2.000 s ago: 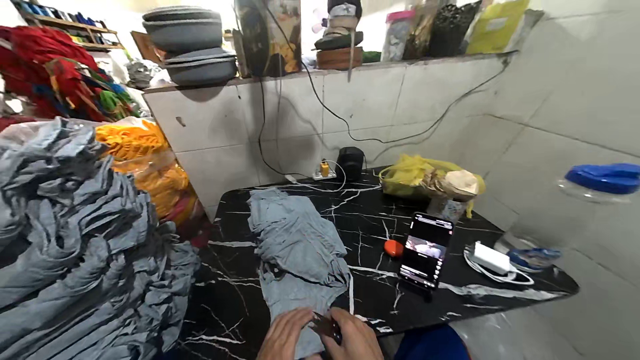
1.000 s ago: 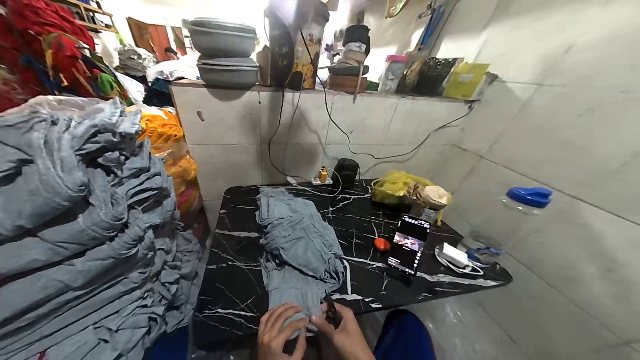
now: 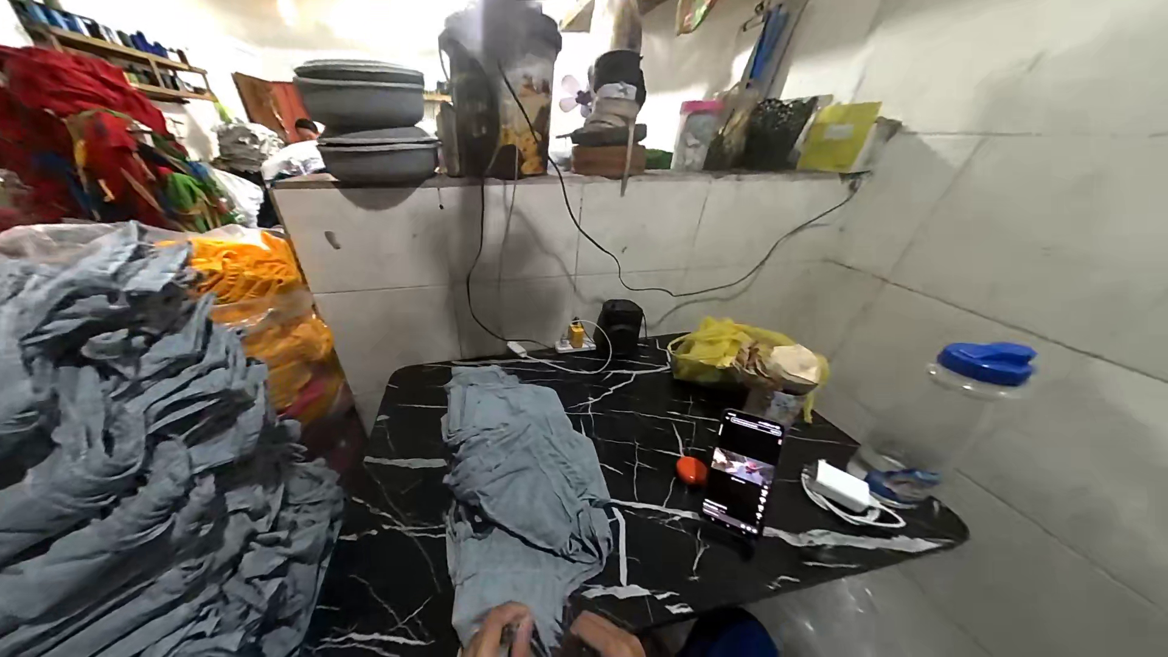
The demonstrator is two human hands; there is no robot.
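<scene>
A grey-blue cloth garment (image 3: 520, 465) lies lengthwise on the black marble-patterned table (image 3: 401, 511). At the bottom of the view, my left hand (image 3: 500, 631) rests on the garment's near end with bent fingers, and whether it pinches the fabric is unclear. My right hand (image 3: 602, 635) is just to the right, at the garment's near right edge, partly cut off by the frame. Anything between its fingers is hidden. A big heap of similar grey-blue cloth (image 3: 155, 456) rises left of the table.
Toward the right of the table are a lit phone (image 3: 744, 474), a small orange-red object (image 3: 691, 471), a white charger with cable (image 3: 844, 488), a yellow plastic bag (image 3: 721, 351) and a clear jar with a blue lid (image 3: 949, 420). A black speaker-like object (image 3: 620, 327) stands by the tiled wall.
A small dark tool showed at my right hand in the earlier frames; it is not distinguishable now. Both hands sit lower in the view and are more cut off.
</scene>
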